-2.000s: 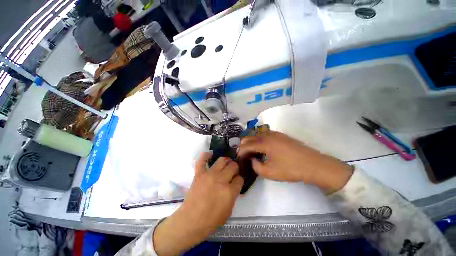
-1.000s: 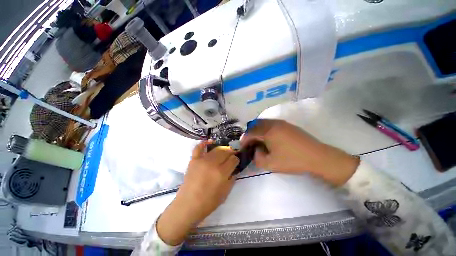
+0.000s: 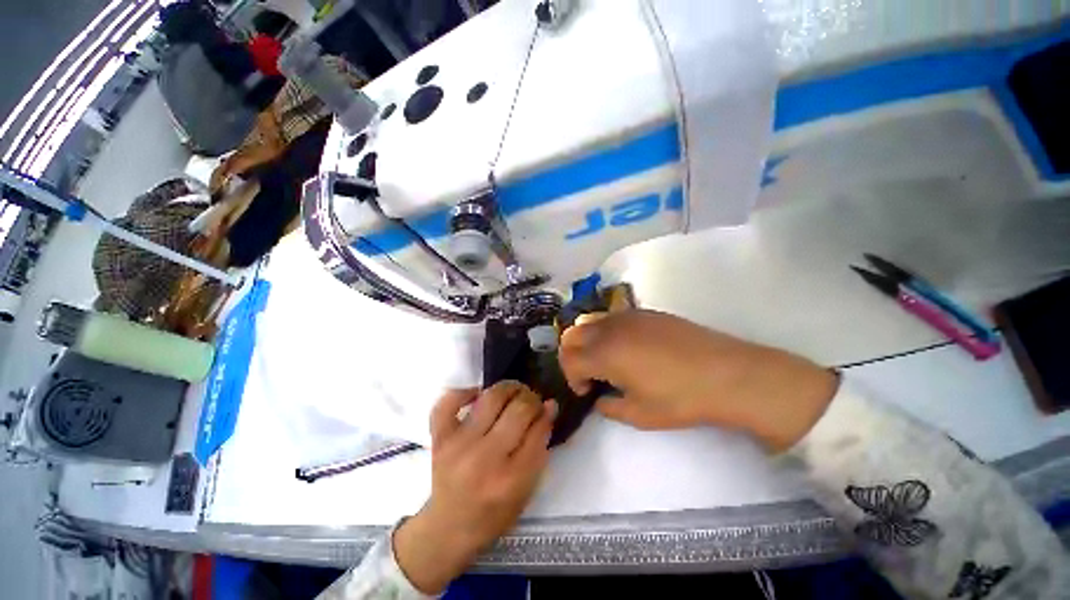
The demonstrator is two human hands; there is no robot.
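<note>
A small black cuff-like piece (image 3: 507, 358) lies under the needle area of the white sewing machine (image 3: 563, 164). A white panel (image 3: 364, 352) spreads to its left, with a dark-edged strip (image 3: 358, 461) at its lower end. My left hand (image 3: 487, 451) grips the black piece's near left part with bent fingers. My right hand (image 3: 640, 369) pinches its right side close to the presser foot (image 3: 528, 307). The fingertips partly hide the black piece, and the needle point cannot be made out.
Pink and blue slim tools with dark tips (image 3: 927, 307) lie at right, beside a black phone (image 3: 1041, 340). A pale green thread cone (image 3: 147, 346) is at left. Plaid and brown cloth (image 3: 176, 252) lies behind. The ruler-marked table edge (image 3: 657, 544) runs along the front.
My left hand has moved down towards the front edge and more of the black piece shows by the foot. My right hand has shifted slightly down. The view has shifted a little.
</note>
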